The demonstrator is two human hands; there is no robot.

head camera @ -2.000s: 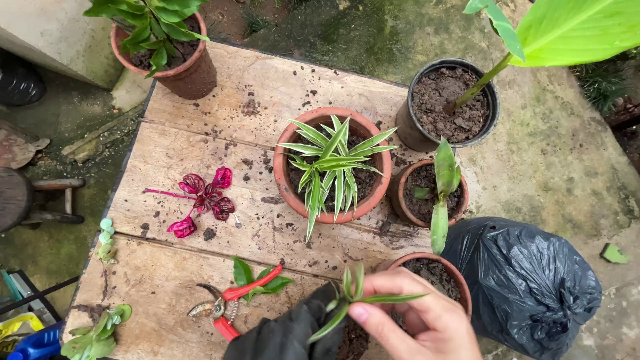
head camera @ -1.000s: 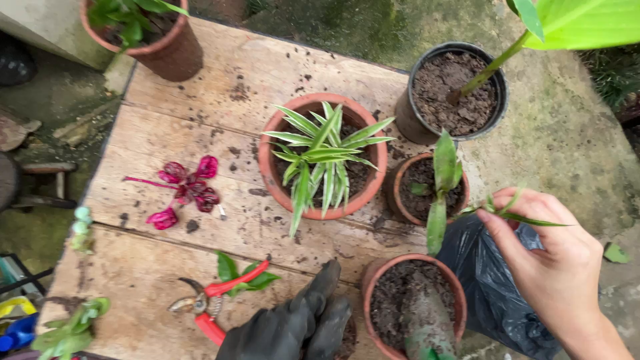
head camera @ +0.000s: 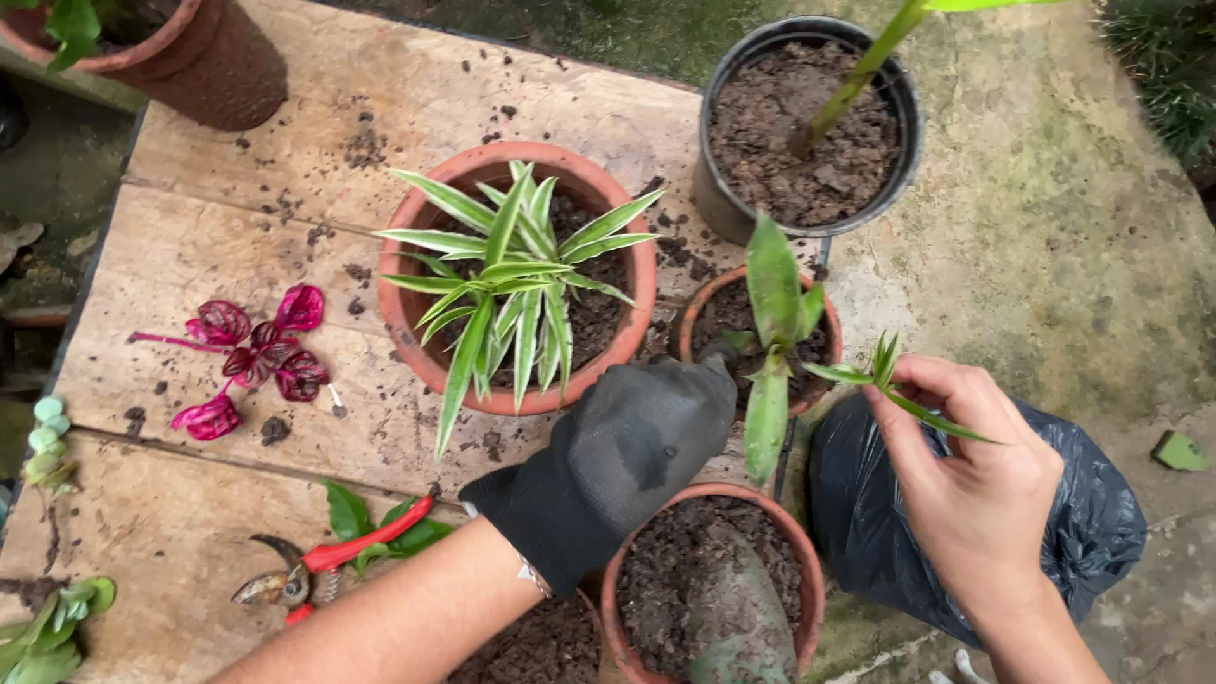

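My left hand (head camera: pixel 646 446), in a black work glove, reaches across to the small terracotta pot (head camera: pixel 692 318); its fingertips are at the soil and rim, left of the upright green plant (head camera: pixel 774 294). Whether they grip anything is hidden. Between the thumb and fingers of my bare right hand (head camera: pixel 959 465) is a small spider plant cutting (head camera: pixel 883 380), above the black plastic bag (head camera: pixel 1102 513). A variegated spider plant (head camera: pixel 518 275) grows in the larger terracotta pot (head camera: pixel 399 332). In front, a trowel (head camera: pixel 741 608) rests in a soil-filled terracotta pot (head camera: pixel 812 589).
Red-handled pruning shears (head camera: pixel 370 541) lie beside green leaves on the wooden table (head camera: pixel 190 484). A magenta-leaved cutting (head camera: pixel 256 356) and succulent cuttings (head camera: pixel 47 442) lie at left. A black plastic pot (head camera: pixel 722 180) stands at back right, a tall terracotta pot (head camera: pixel 218 71) at back left.
My gloved left hand has moved forward and right from beside the shears to the small pot. My right hand has carried the cutting rightward from near the glove. The view has shifted closer.
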